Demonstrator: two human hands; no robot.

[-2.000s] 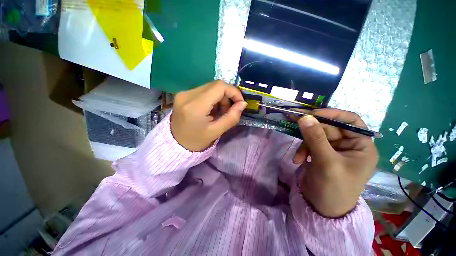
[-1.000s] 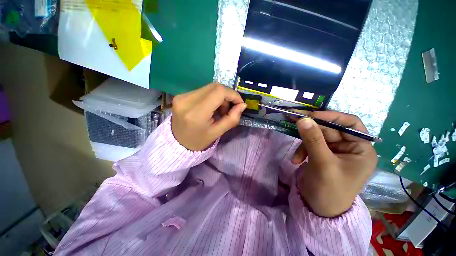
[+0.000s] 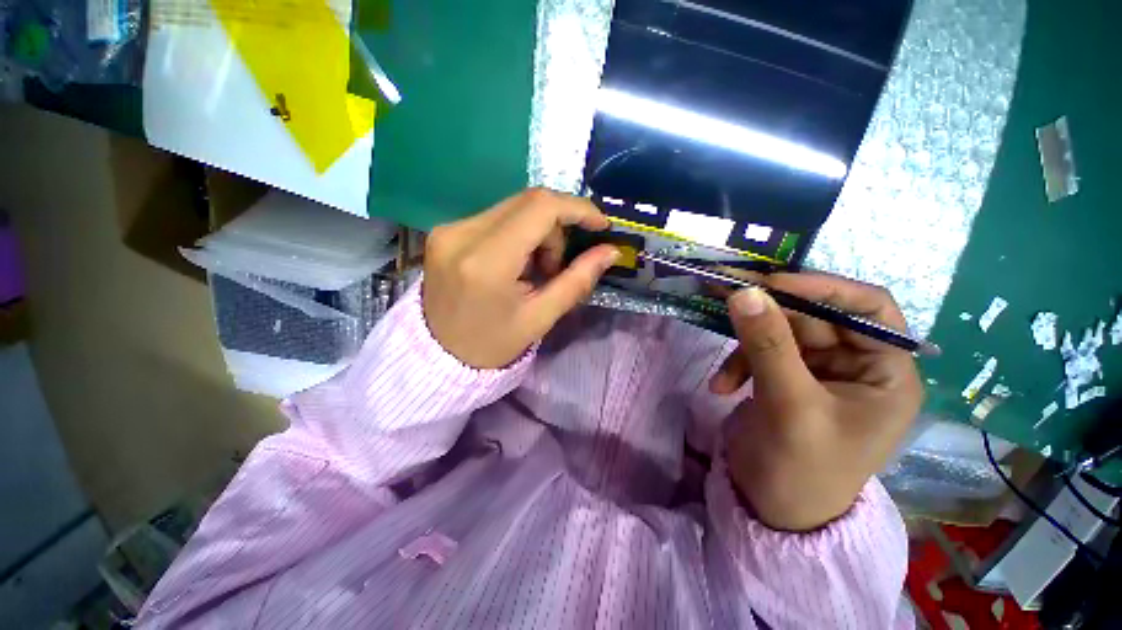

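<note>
The black display module (image 3: 738, 117) lies on silvery bubble wrap (image 3: 929, 160), small white stickers near its lower end. A small yellow-and-black flex cable (image 3: 626, 257) is at its bottom edge. My left hand (image 3: 498, 277) is at the cable's left end; thumb and index fingertips are apart, with the cable's black part showing between them. The thumb tip overlaps the cable's edge. My right hand (image 3: 818, 394) holds dark, thin tweezers (image 3: 837, 315) like a pen; their metal tip reaches the cable's right side. Exact tip contact is unclear.
Yellow film (image 3: 295, 86) lies on white paper (image 3: 185, 117) at left. Below the left bench edge are wrapped displays (image 3: 283, 295). Peeled liner scraps (image 3: 1080, 363) and a pale strip (image 3: 1056, 160) lie at right. A black cable (image 3: 1015, 486) hangs at lower right.
My left thumb and index fingertips have parted from their pinch, uncovering the cable's black part. My right hand and the tweezers have barely moved.
</note>
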